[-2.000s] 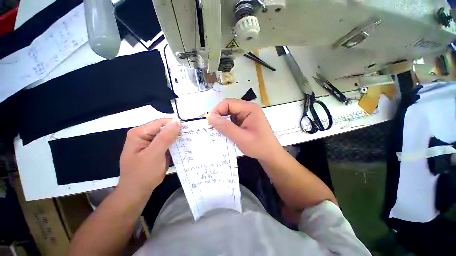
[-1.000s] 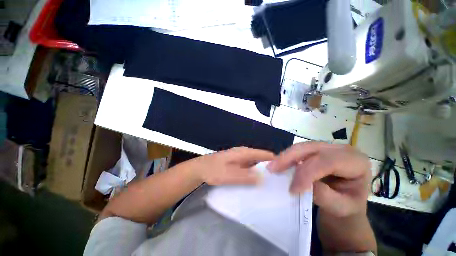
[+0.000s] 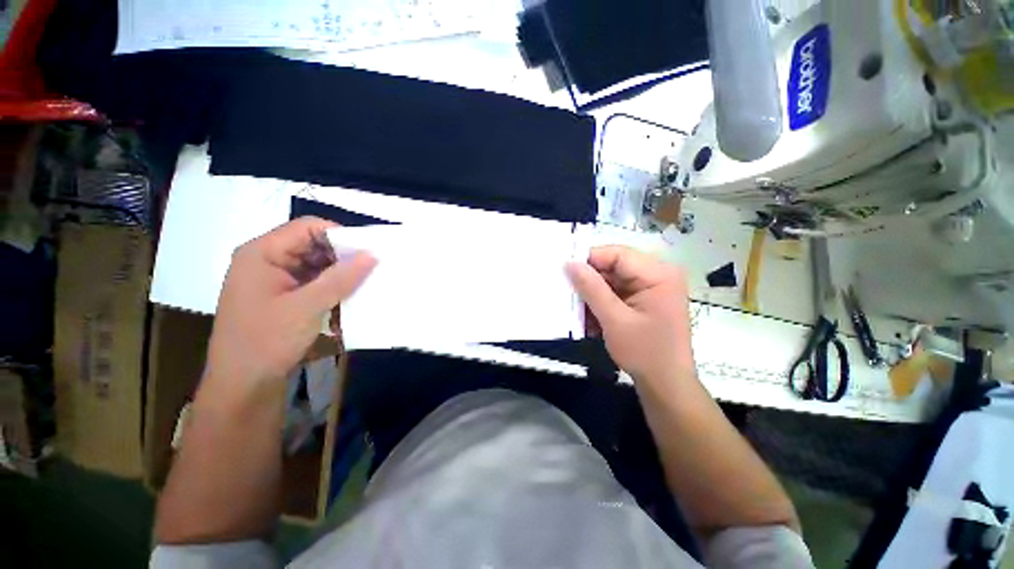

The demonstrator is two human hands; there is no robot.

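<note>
A paper pattern [image 3: 461, 283] is stretched flat between my hands, its blank white side up, with a line near its right end. My left hand [image 3: 291, 295] pinches its left end. My right hand [image 3: 636, 306] pinches its right end. The paper is over a smaller black fabric piece [image 3: 322, 210], which is mostly hidden and shows at the upper left and below the paper's edge. Whether paper and fabric touch is unclear. A longer black cut panel [image 3: 406, 139] lies flat behind the paper.
The sewing machine [image 3: 856, 122] stands right, its lamp [image 3: 743, 78] hanging near. Shears [image 3: 824, 345] and thread snips [image 3: 860, 325] lie right. Black pieces [image 3: 623, 45] and a written sheet [image 3: 311, 25] lie behind. A red basket [image 3: 39, 106] is far left, boxes [image 3: 100, 345] lower left.
The paper has gone from upright with writing showing, through a blurred turn, to crosswise with its blank side up. My hands have moved apart to its two ends. The view has shifted left.
</note>
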